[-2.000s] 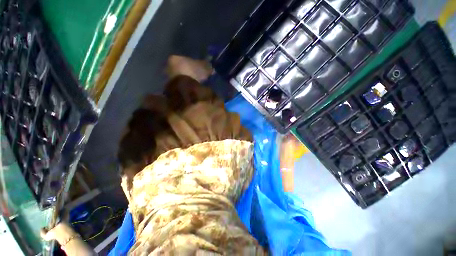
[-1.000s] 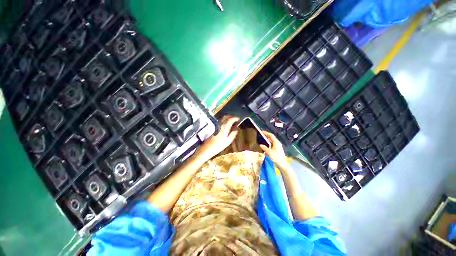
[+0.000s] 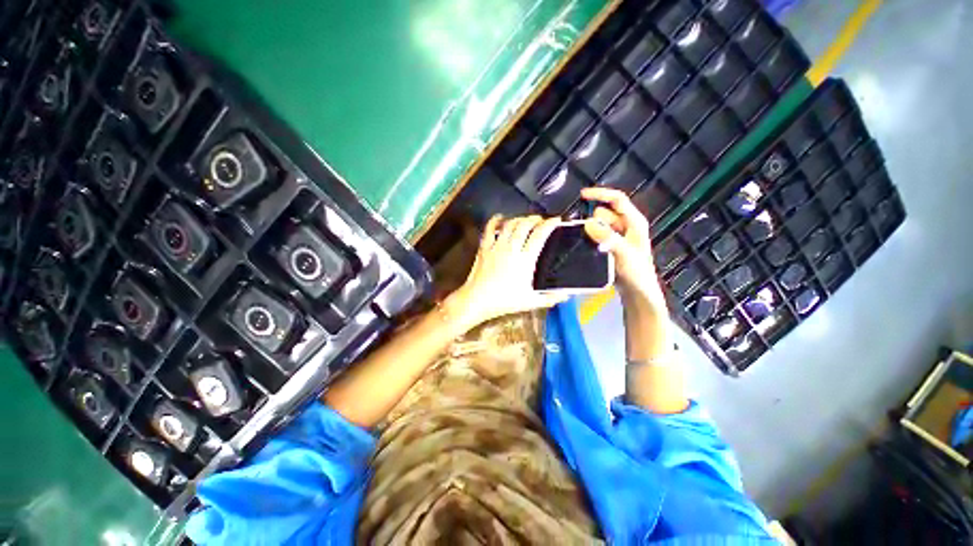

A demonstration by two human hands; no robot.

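Note:
A dark slim object with a pale rim (image 3: pixel 576 259), apparently a phone, is held level in front of my smock. My left hand (image 3: pixel 507 267) grips its left side, with fingers along the upper left edge. My right hand (image 3: pixel 627 240) holds its right side, with thumb and finger at the upper right corner. Its dark face is turned up and shows nothing readable. The far end of the object's left part is hidden by my left hand.
At left, a black blister tray (image 3: pixel 339 357) of watch units, sensor side up (image 3: pixel 304 262), lies on the green bench (image 3: pixel 320 75). At right are a lower tray with shiny pieces (image 3: pixel 736 368) and a lower pocketed tray (image 3: pixel 651 117). A pale-framed box (image 3: pixel 926 397) stands lower right.
The view has swung back from the lap. Both hands have raised the dark object from the lap; it was tilted on edge one second ago and now lies flatter, facing up.

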